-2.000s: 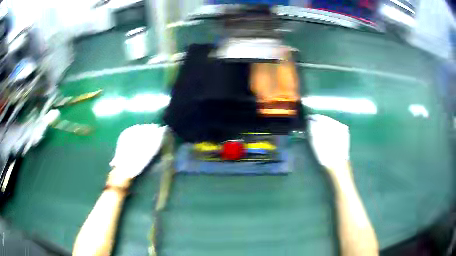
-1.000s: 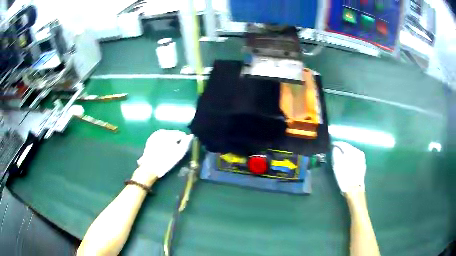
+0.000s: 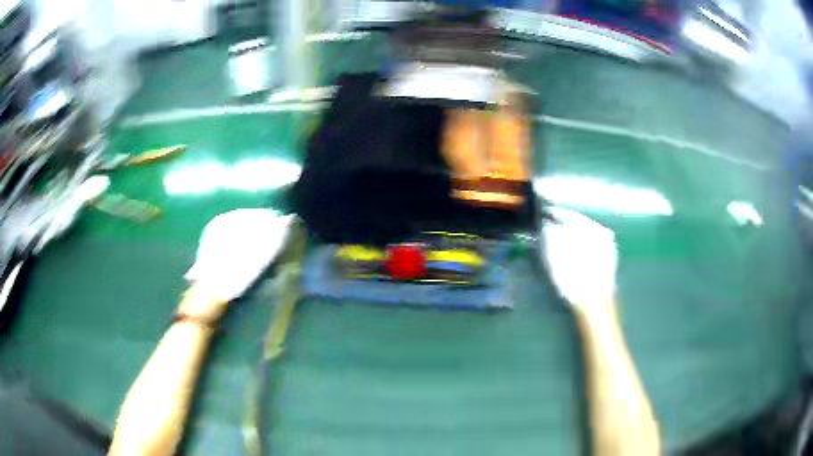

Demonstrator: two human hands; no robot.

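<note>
The frame is blurred. The press base [image 3: 406, 292] is a low blue-grey box with a red knob [image 3: 406, 261] between yellow arrows. A black cloth [image 3: 370, 169] covers its top. The orange-copper fixture [image 3: 488, 153] lies on the right part, with the silver press head [image 3: 446, 85] at its back end. My left hand [image 3: 239, 253], in a white glove, is at the left side of the base. My right hand [image 3: 579, 258], also gloved white, is at the right side. The fingers of both are too blurred to read.
A hose and cable [image 3: 280, 325] run down the green surface [image 3: 428, 383] beside my left hand. A white bottle [image 3: 250, 67] stands at the back left. Brown-yellow rods [image 3: 130, 208] and blurred metal parts are at the far left.
Compared with one second ago, the view has shifted, so the press and both hands appear higher and further left. Both hands remain beside the base.
</note>
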